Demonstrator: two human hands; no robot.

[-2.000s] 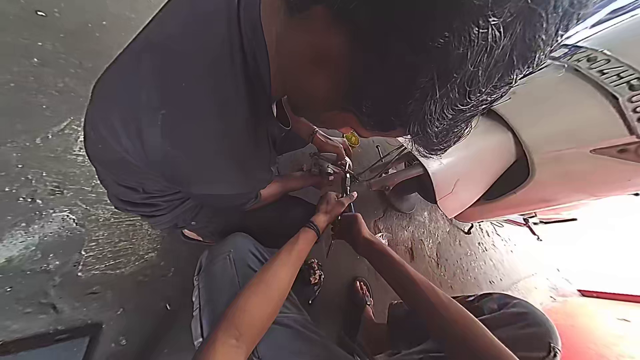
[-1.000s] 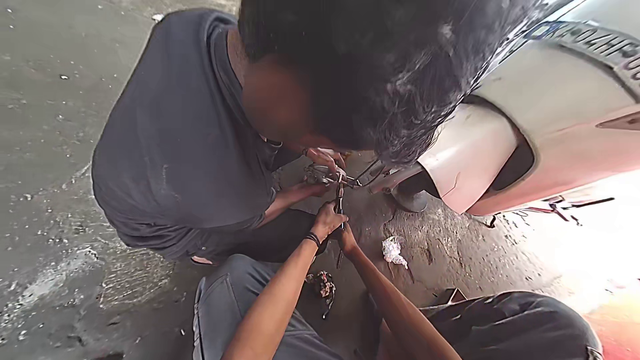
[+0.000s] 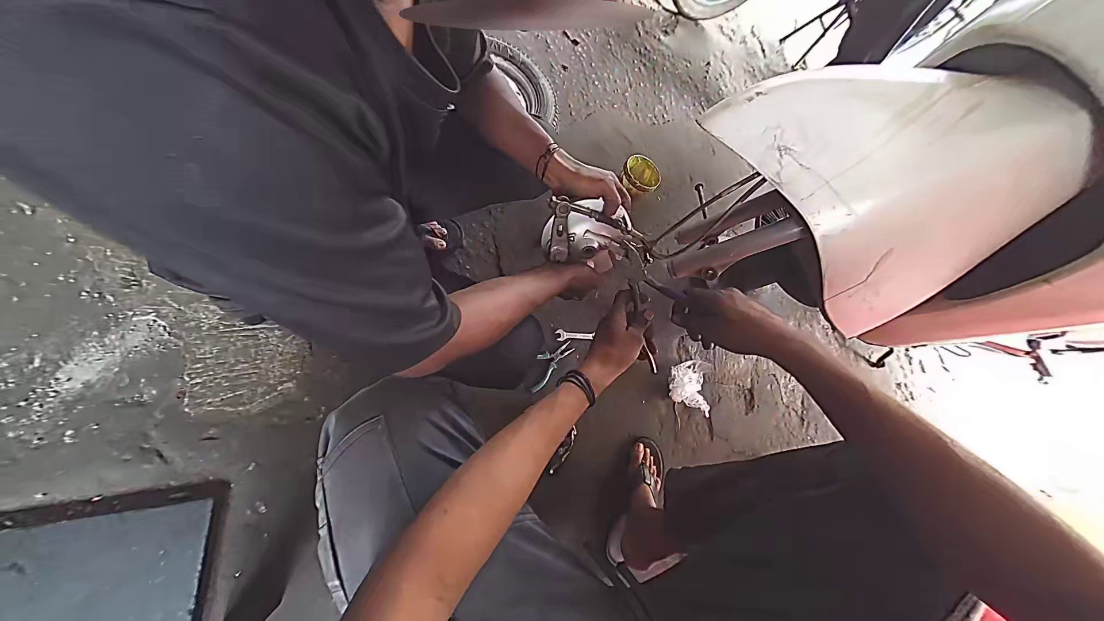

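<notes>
My left hand [image 3: 617, 335], with a dark band at its wrist, grips a pair of pliers [image 3: 636, 280] whose jaws reach up to a cable end at a drum-brake plate [image 3: 571, 233]. My right hand [image 3: 716, 317] holds a tool with a dark blue handle [image 3: 668, 291], perhaps a screwdriver; its tip meets the same spot, where detail is blurred. A co-worker's hand [image 3: 588, 183] rests on top of the metal brake plate, and the co-worker's other hand [image 3: 580, 280] is beneath it. Cables [image 3: 711, 216] run from there toward the motorcycle or scooter's fork tubes [image 3: 746, 246].
The vehicle's pale fender [image 3: 897, 181] fills the right. A yellow tin [image 3: 641, 174] stands beyond the brake plate, near a wheel [image 3: 522, 82]. A spanner [image 3: 573, 335], teal-handled pliers [image 3: 552, 364] and a crumpled plastic bag [image 3: 688, 385] lie on the ground. A sandaled foot [image 3: 642, 492] is below.
The co-worker's head has moved up, mostly out of view, uncovering the brake plate and the fork. My right hand has moved away from my left, and its blue-handled tool now shows. The view has moved closer.
</notes>
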